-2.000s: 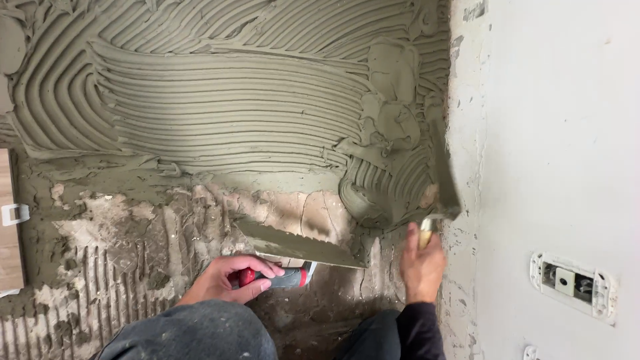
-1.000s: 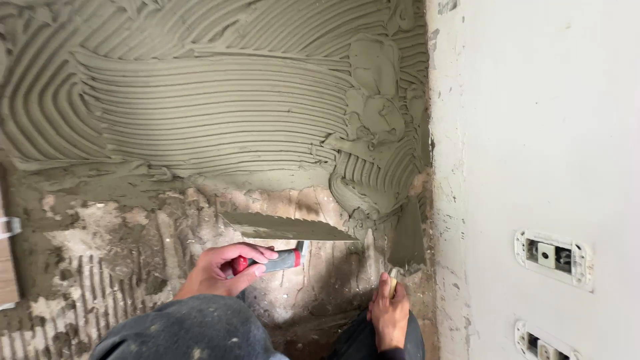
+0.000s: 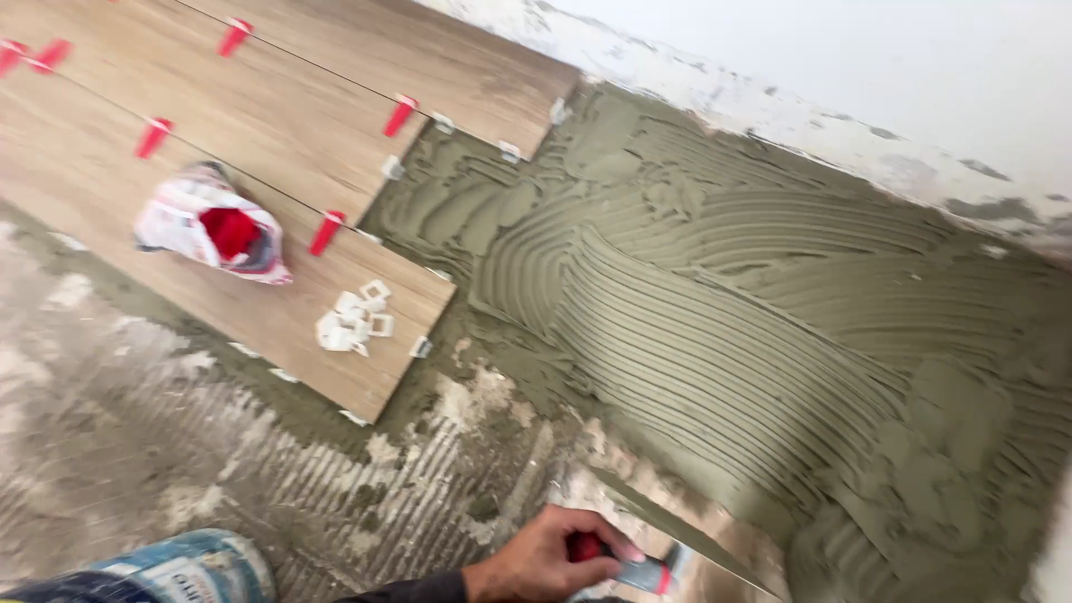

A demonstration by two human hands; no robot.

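My left hand, low in the view, is closed around the red and grey handle of a notched trowel. The trowel's long blade lies beside the lower edge of the combed grey-green tile adhesive. My right hand is out of view. At the upper left, wood-look floor tiles carry red levelling wedges and white clips along their joints and edges. A heap of loose white clips rests on the nearest tile, beside an opened bag with red pieces inside.
A blue and white bucket stands at the lower left on the rough, ridged old floor. A white wall with a chipped base borders the adhesive at the upper right.
The view has swung far to the left, bringing in the tiles, bag and bucket. My right hand, seen earlier with a smaller trowel, has left the view. My left hand still holds the notched trowel.
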